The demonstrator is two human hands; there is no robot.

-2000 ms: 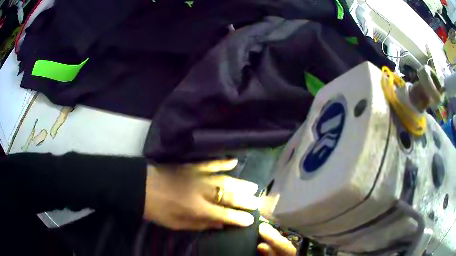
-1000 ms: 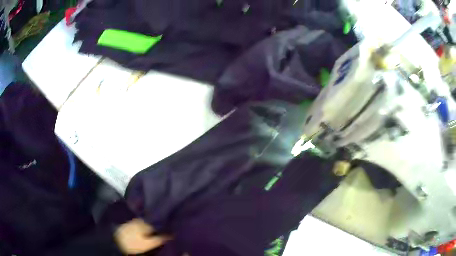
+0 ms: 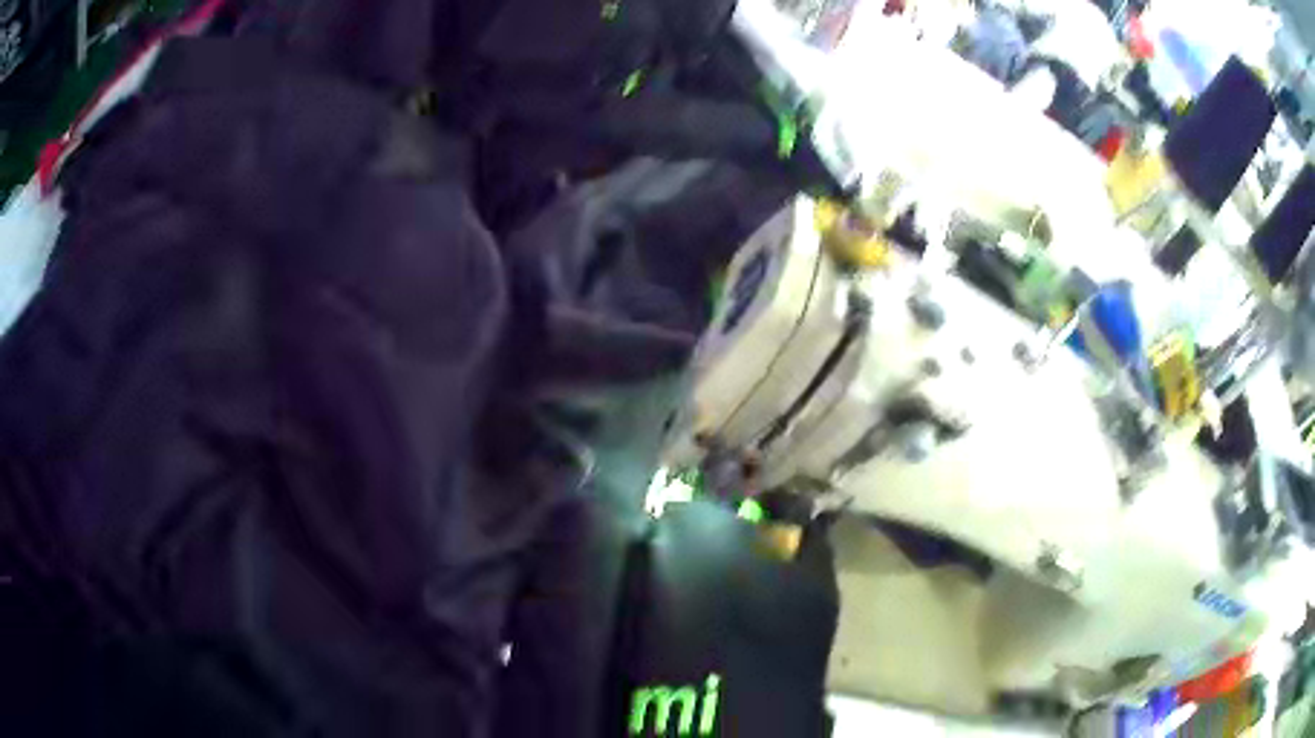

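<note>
A bulky dark purple-black garment [image 3: 332, 317] is bunched over the left and middle of the view, blurred. A smoother black part [image 3: 736, 620] with green "mi" lettering [image 3: 675, 708] lies in front of the off-white sewing machine head [image 3: 772, 353]. The lit needle area [image 3: 675, 490] is under the head, with cloth around it. A small tan patch beside it looks like a fingertip of my right hand [image 3: 780, 541]; the rest is hidden, so its grip cannot be told. My left hand does not show.
The cream machine bed [image 3: 909, 613] and the arm marked "JACK" [image 3: 1154, 591] extend to the right. Neon green trim [image 3: 786, 127] shows on dark cloth behind the head. A blue object [image 3: 1110, 325] stands beyond the arm. A white table edge [image 3: 26, 252] shows at far left.
The dark cloth has been brought up over the white table on the left. The "mi" lettering has come into view. My left hand has gone out of sight. The view has shifted.
</note>
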